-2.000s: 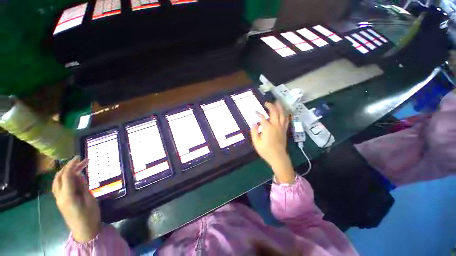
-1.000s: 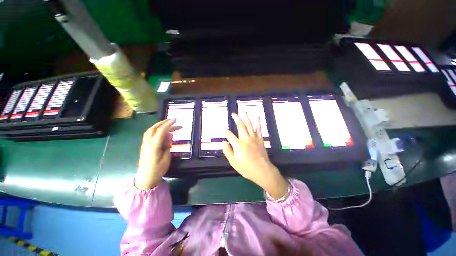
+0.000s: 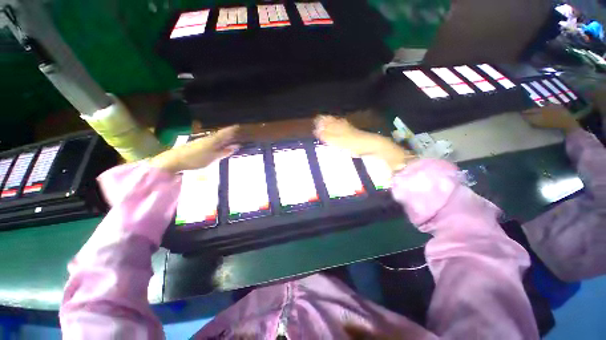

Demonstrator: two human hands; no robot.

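A black phone tray lies in front of me on the green mat. Several lit smartphones lie side by side in it, with white screens and small green and red marks low on them. My left hand is over the top of the leftmost phones, fingers pointing right toward the tray's back edge. My right hand is over the tray's back edge at the right, its forearm covering part of the rightmost phone. Neither hand visibly holds anything; contact with the tray is unclear.
A tall black tray stack with lit phones stands behind. Side stacks stand at left and right. A taped post rises at left. A power strip is partly behind my right arm. Another person's hand is at the right.
Both hands have moved from the screens up to the tray's back edge. All the visible screens now show green and red marks. The view has shifted, and another person's hand has appeared at right.
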